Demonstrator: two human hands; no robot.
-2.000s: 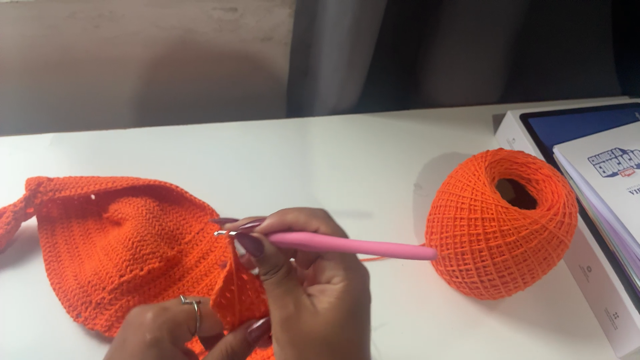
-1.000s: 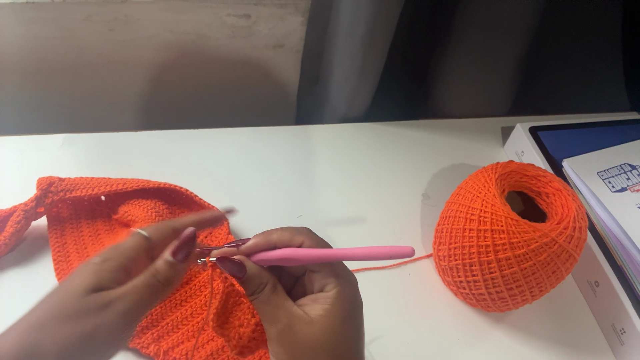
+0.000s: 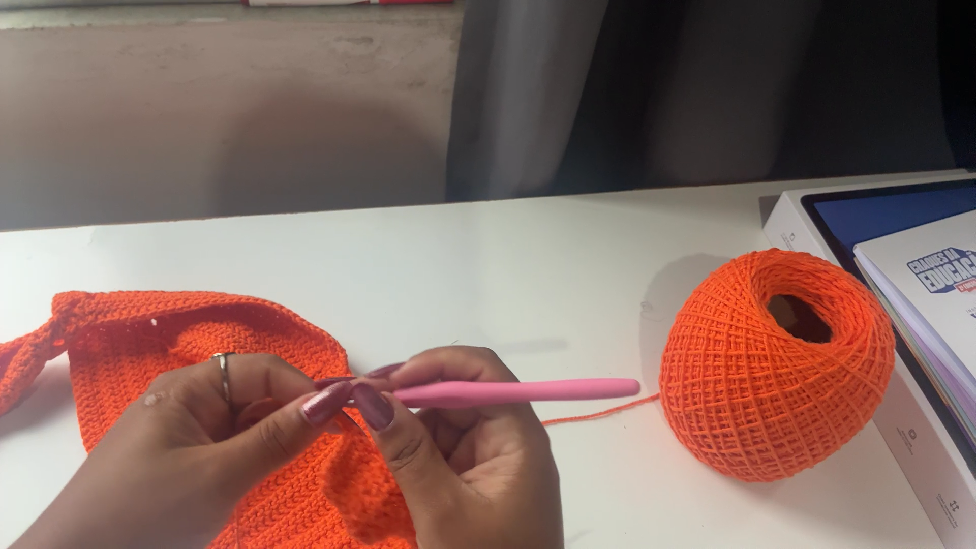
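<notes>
My right hand holds a crochet hook with a pink handle, which points right; its metal tip is hidden by my fingers. Thumb and fingertips of my left hand are pinched together at the hook's tip, against the right fingertips; what they pinch is hidden, perhaps yarn or the work's edge. Orange crocheted fabric hangs beneath both hands and spreads over the white table to the left. A ball of orange yarn sits to the right, and a strand runs from it behind my right hand.
On the right of the white table lies a white box with a dark-blue top, and a printed booklet on a stack of papers. Behind the table are a wall and a dark curtain.
My left hand, raised with its fingers spread a second ago, has come down and closed at the hook's tip. The hook's tip showed in both earlier frames and is now hidden.
</notes>
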